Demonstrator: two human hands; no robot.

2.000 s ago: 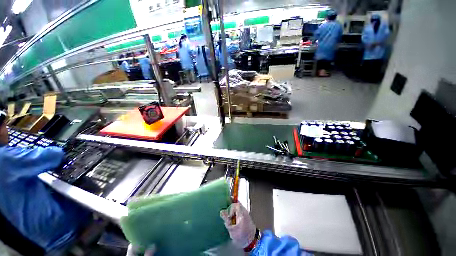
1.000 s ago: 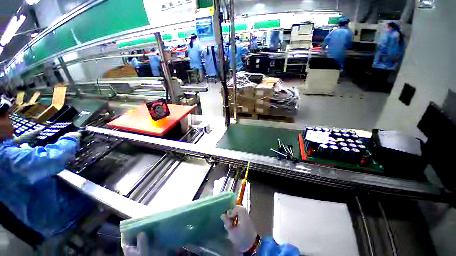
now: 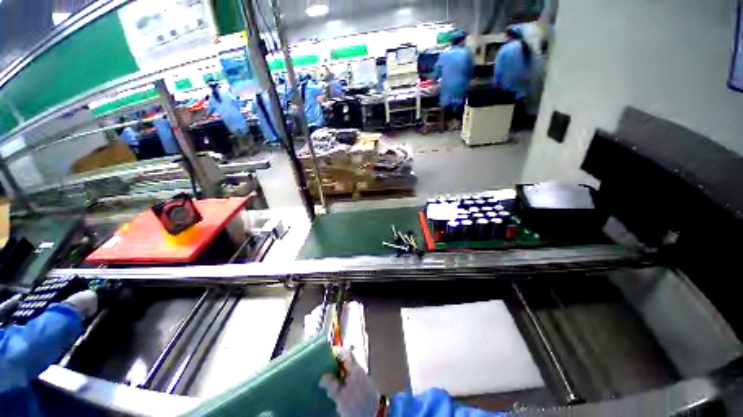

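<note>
A pale green sheet stack (image 3: pixel 273 379) is tilted at the bottom centre of the head view, cut off by the lower edge. My right hand (image 3: pixel 352 386), in a white glove, is at the stack's right corner. It holds a thin orange-yellow pen-like tool (image 3: pixel 335 330) upright; whether it also grips the sheets is not clear. My left hand is not in view. A white sheet (image 3: pixel 471 345) lies flat on the line bed to the right of my right hand.
Behind the front rail (image 3: pixel 456 262) are loose dark leads (image 3: pixel 402 242), a populated circuit board (image 3: pixel 471 221), a black tray (image 3: pixel 562 204) and a red-orange board (image 3: pixel 138 238) with a small fan (image 3: pixel 178 215). A worker's blue sleeve (image 3: pixel 41 342) is at left. Cartons (image 3: pixel 358 171) stand beyond.
The view has turned to the right. The green stack is lower in view and more cut off. My left hand has left the picture. My right hand still holds the tool.
</note>
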